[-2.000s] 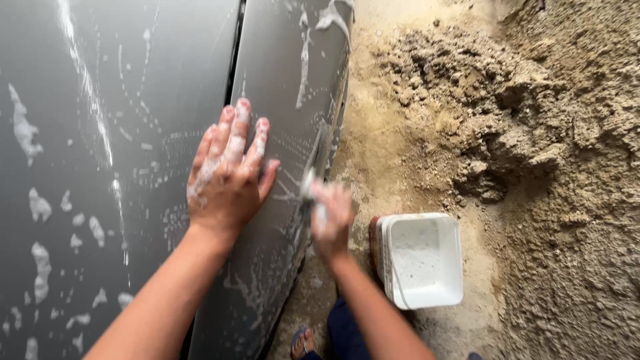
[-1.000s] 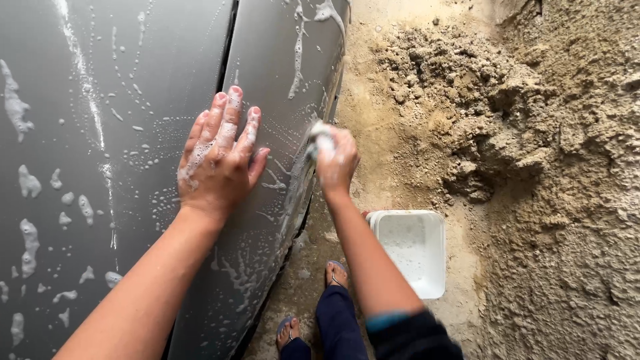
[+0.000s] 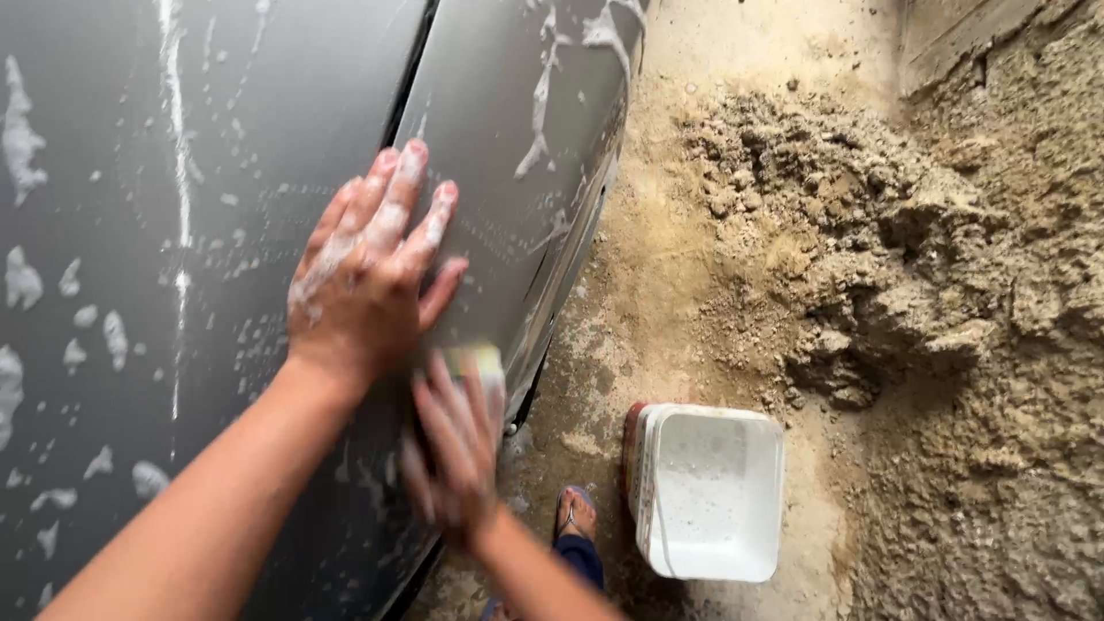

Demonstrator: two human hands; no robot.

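My left hand (image 3: pixel 371 259) lies flat with spread fingers on the grey car body panel (image 3: pixel 267 112), beside a dark panel gap. Soap suds cover its back and fingers, and it holds nothing. Below and to its right, my right hand (image 3: pixel 457 431), blurred, presses a sponge (image 3: pixel 474 358) with a yellowish side against the panel close to its lower edge. Much of the sponge is hidden under the fingers. White foam (image 3: pixel 21 138) lies in streaks and blobs over the panel.
A white plastic bucket (image 3: pixel 720 492) with sudsy water stands on the concrete floor (image 3: pixel 595 371), right of the car. Behind it, loose earth and rubble (image 3: pixel 828 216) lie along a rough wall (image 3: pixel 1018 448). My sandalled foot (image 3: pixel 576 513) shows between car and bucket.
My right hand has moved with the sponge from the panel's outer edge back toward me, onto the panel below my left hand. The left hand has stayed flat on the car.
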